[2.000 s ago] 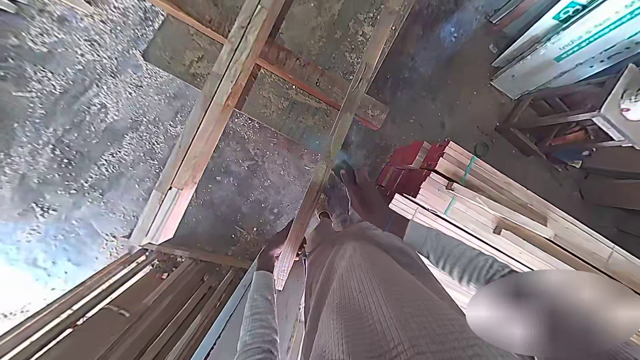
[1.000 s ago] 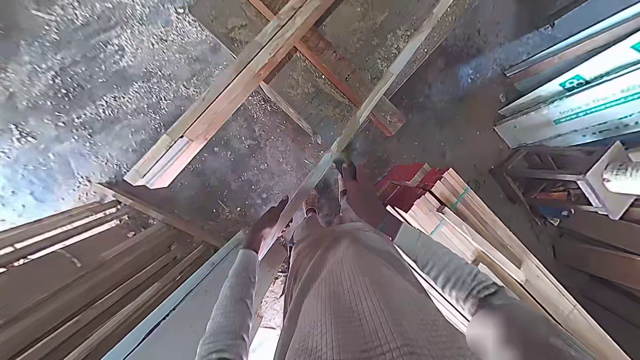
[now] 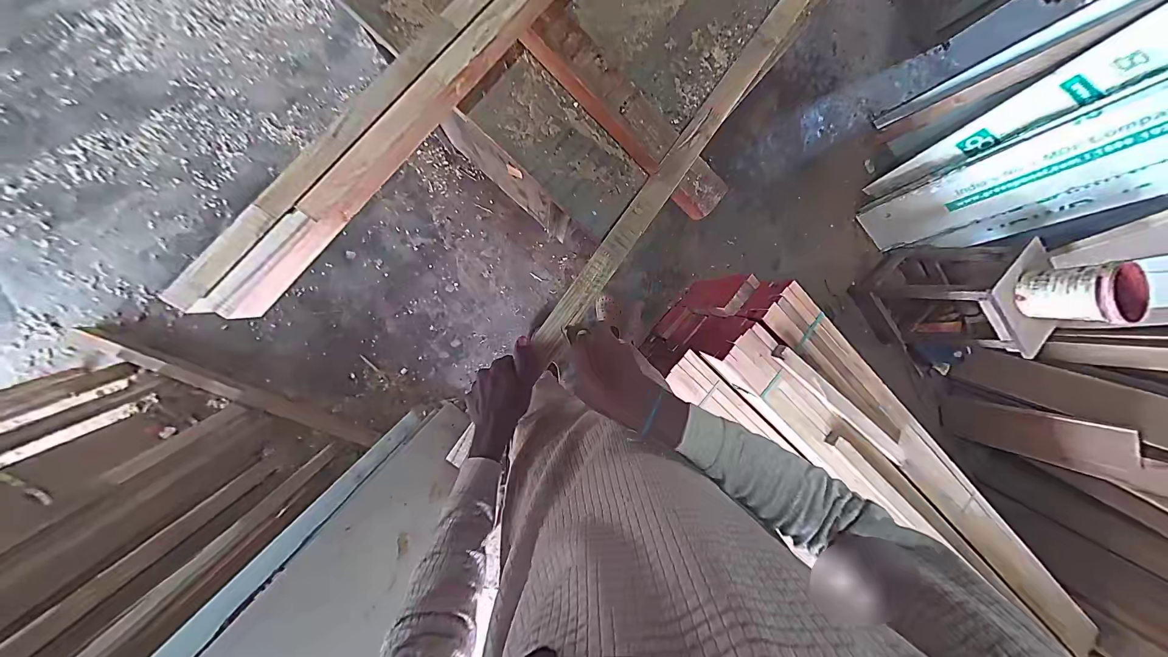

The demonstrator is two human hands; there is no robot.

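Note:
A long wooden board (image 3: 630,224) runs from the top right of centre down to my body. My left hand (image 3: 497,401) is closed around its near end, just left of my shirt. My right hand (image 3: 607,370) grips the board's right edge close beside it, and a cord shows on that wrist. Farther out, the board lies across a reddish wooden crosspiece (image 3: 602,109). To the left, a thick beam of joined timber (image 3: 365,151) runs roughly parallel to the board. My fingertips are partly hidden.
Bundled timber strips with red ends (image 3: 821,392) lie at my right. Beyond them are a small wooden stand (image 3: 1027,297) with a paint-stained container (image 3: 1081,292) and printed panels (image 3: 1013,164). Planks (image 3: 182,529) and a pale sheet (image 3: 338,547) lie at left. Shavings dot the floor.
My hands have come closer together at the board's near end. The left hand was farther along its left side a second ago. The view has shifted somewhat.

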